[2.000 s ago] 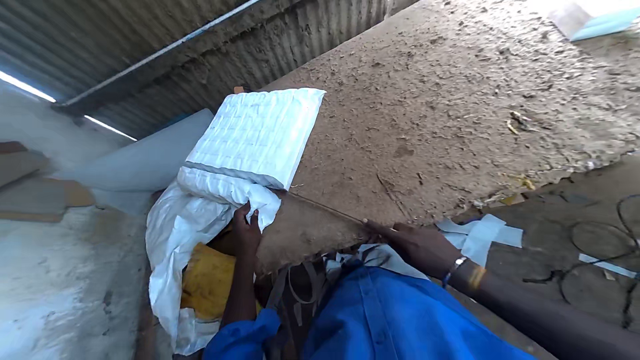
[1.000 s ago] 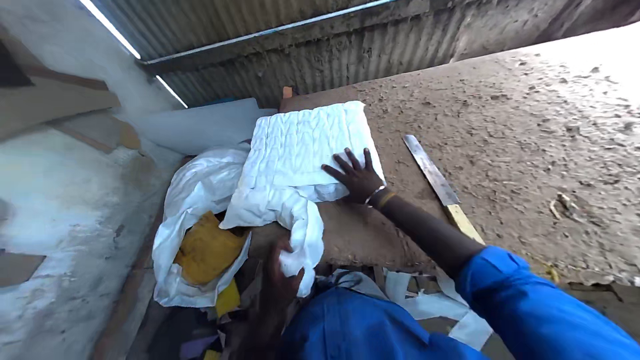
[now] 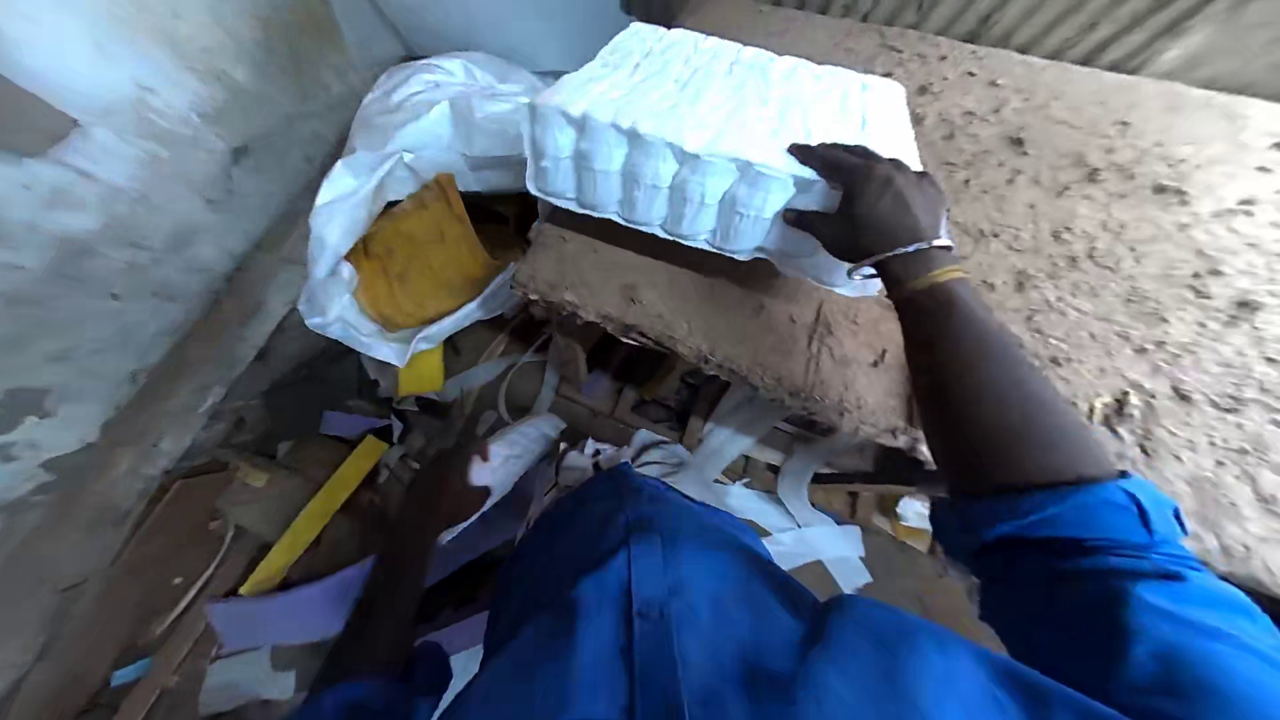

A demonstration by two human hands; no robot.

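A white ribbed bundle (image 3: 725,100) in plastic lies on the mud-coated bench, its front side overhanging the bench's edge slightly. My right hand (image 3: 870,200) grips its right front corner, fingers on top and thumb against the side. Low at the left, my left hand (image 3: 450,490) is dark and blurred, holding a crumpled white piece of plastic (image 3: 515,465) below the bench edge. To the left of the bundle stands an open white sack (image 3: 440,110) with a folded yellow cloth-like thing (image 3: 420,255) inside.
The rough earthen bench top (image 3: 1090,230) extends to the right. Below its front edge are scattered white strips (image 3: 815,545), a yellow strip (image 3: 315,515), purple pieces (image 3: 290,605) and cardboard scraps. A worn plastered wall (image 3: 130,260) stands at the left.
My right hand has let go of the knife, which lay on the bench a second ago, and has moved to the bundle's corner. My left hand has moved down, away from the bundle. The view has turned left.
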